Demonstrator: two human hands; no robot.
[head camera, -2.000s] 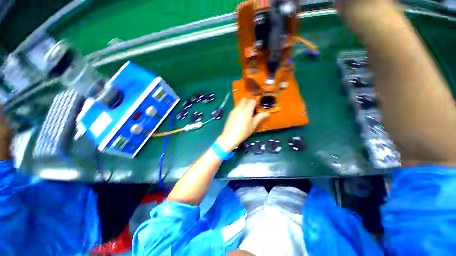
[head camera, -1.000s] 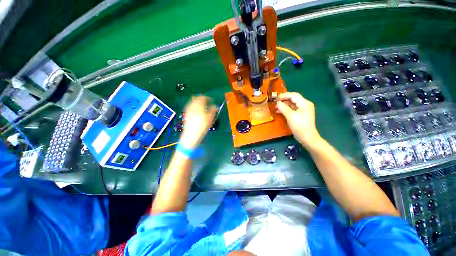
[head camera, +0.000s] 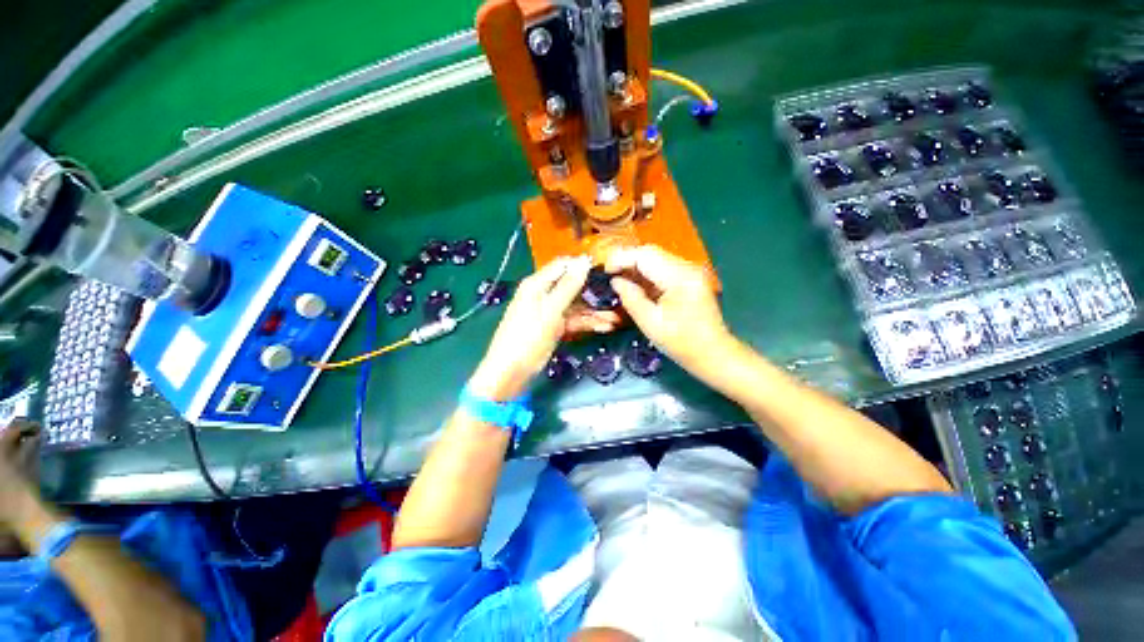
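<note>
A round black part (head camera: 601, 291) is between the fingertips of both my hands, over the front of the orange base plate (head camera: 684, 238). My left hand (head camera: 542, 314) pinches it from the left, with a blue band on the wrist. My right hand (head camera: 665, 299) holds it from the right. The toggle press (head camera: 593, 100) stands just behind my hands, its dark plunger (head camera: 603, 159) above the base. The press nest is hidden by my fingers. Several loose black discs (head camera: 605, 365) lie in a row between my hands and the bench edge.
Several small dark parts (head camera: 435, 252) lie left of the press, near the needle's white connector (head camera: 433, 330). The blue controller (head camera: 257, 307) with a clear cylinder (head camera: 126, 251) stands further left. A blister tray (head camera: 953, 226) lies right, another (head camera: 1016, 458) below it. Another person's arm (head camera: 113, 589) is at lower left.
My left hand has moved right from the small parts, and my right hand has come in from the press's right side. Both now meet at the black part. The view has shifted.
</note>
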